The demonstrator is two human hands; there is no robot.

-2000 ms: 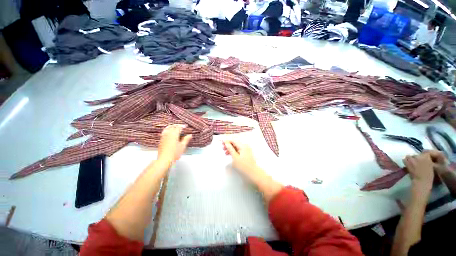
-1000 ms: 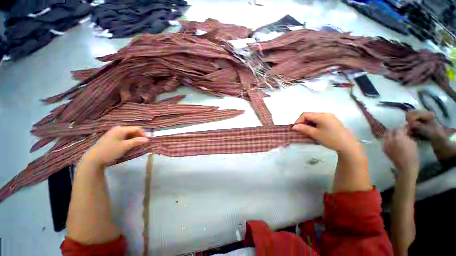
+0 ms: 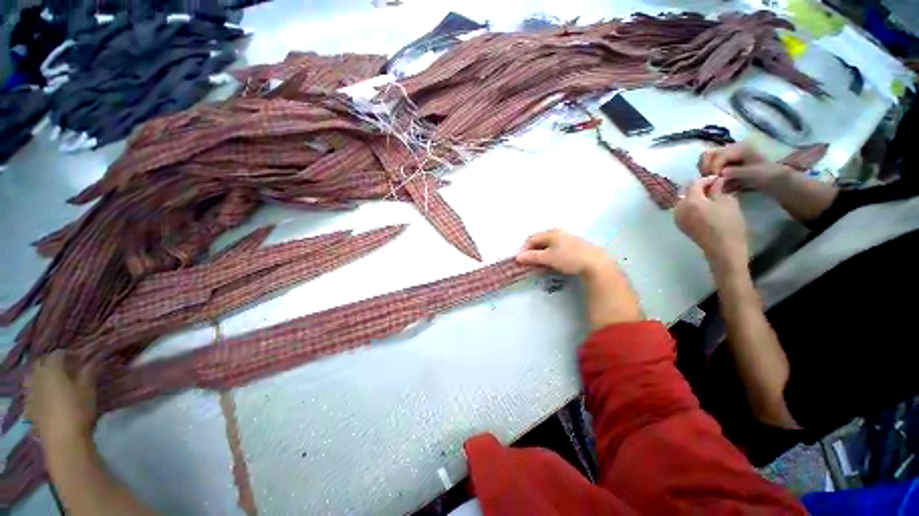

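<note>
A long rust-brown checked fabric strip (image 3: 322, 338) lies stretched across the white table in front of me. My right hand (image 3: 559, 257) pinches its right end, with thumb and fingers closed on it. My left hand (image 3: 60, 398) is at the far left, blurred, at the strip's left part beside the heap; its fingertips are hard to make out, so its hold is unclear. The large heap of checked strips (image 3: 252, 151) lies beyond, with whitish loose threads (image 3: 408, 126) in its middle. One pointed strip end (image 3: 443, 222) sticks out towards me.
At the right, a neighbour's hands (image 3: 720, 202) hold a checked piece. Near them lie black scissors (image 3: 695, 135), a dark ring coil (image 3: 771, 113), a black phone (image 3: 627, 115) and another narrow strip (image 3: 645, 176). Dark garment bundles (image 3: 141, 71) lie at the back left. A tan line (image 3: 237, 454) crosses the table.
The right hand first took up a strip end with the left hand on the strip. Since then my left hand has moved far left, and a longer length lies stretched diagonally. The view has shifted right.
</note>
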